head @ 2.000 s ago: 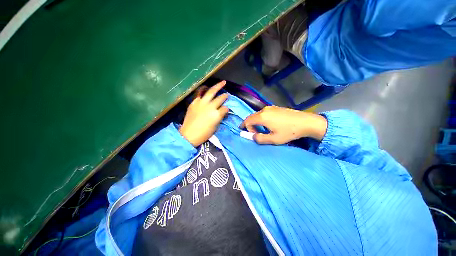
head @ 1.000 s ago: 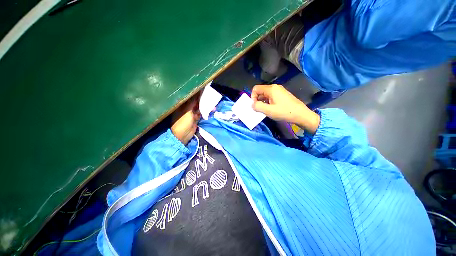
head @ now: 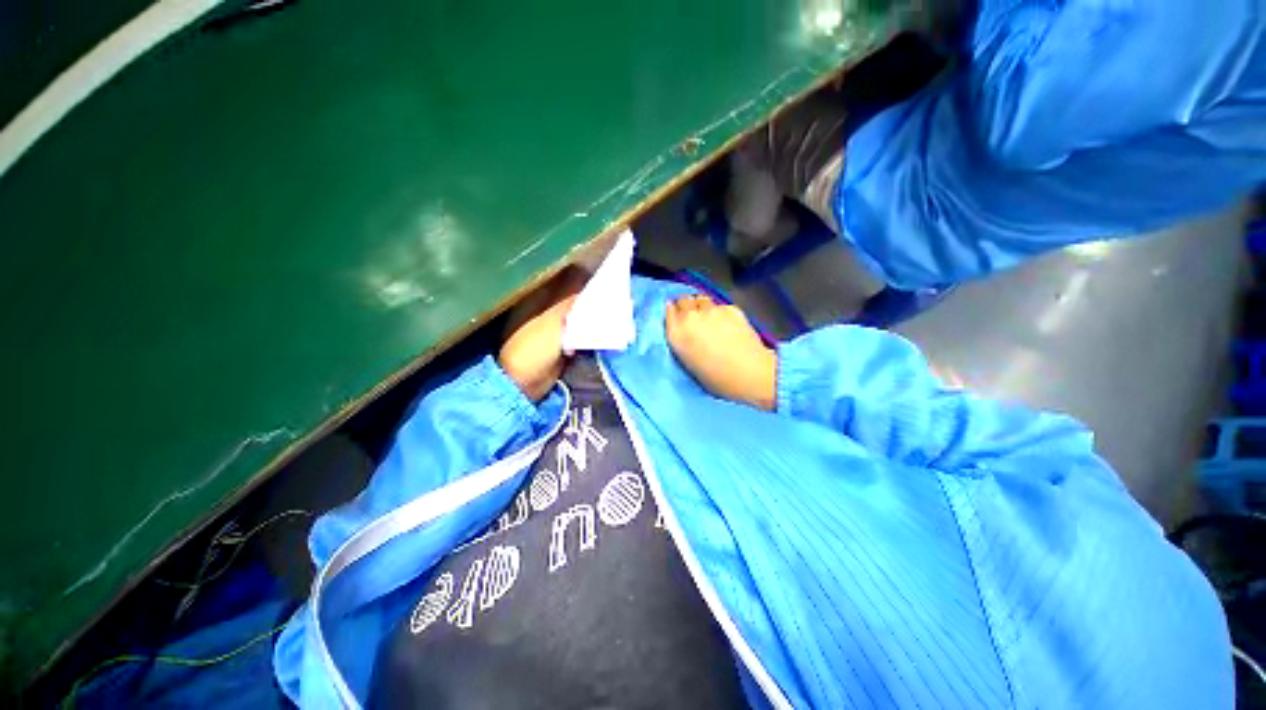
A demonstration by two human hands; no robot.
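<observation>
A white paper or tissue [head: 604,302] stands up, folded or creased, by the worktop's edge above my lap. My left hand [head: 537,350] is behind it and holds it; its fingers are mostly hidden by the paper. My right hand [head: 719,350] is just to the right, apart from the paper, with curled fingers against the front of my light blue smock [head: 819,541]. Whether it holds anything cannot be told.
The green worktop [head: 278,208] fills the upper left, with a pale strip [head: 97,76] and a dark slim item [head: 253,11] beyond. A person in a blue smock [head: 1055,153] sits at upper right. Thin wires [head: 208,645] hang at lower left. Blue stools [head: 1236,451] stand at far right.
My right hand has drawn back and lowered; the white square it held is no longer seen in it. The paper at my left hand now shows more upright and larger. The view has shifted slightly.
</observation>
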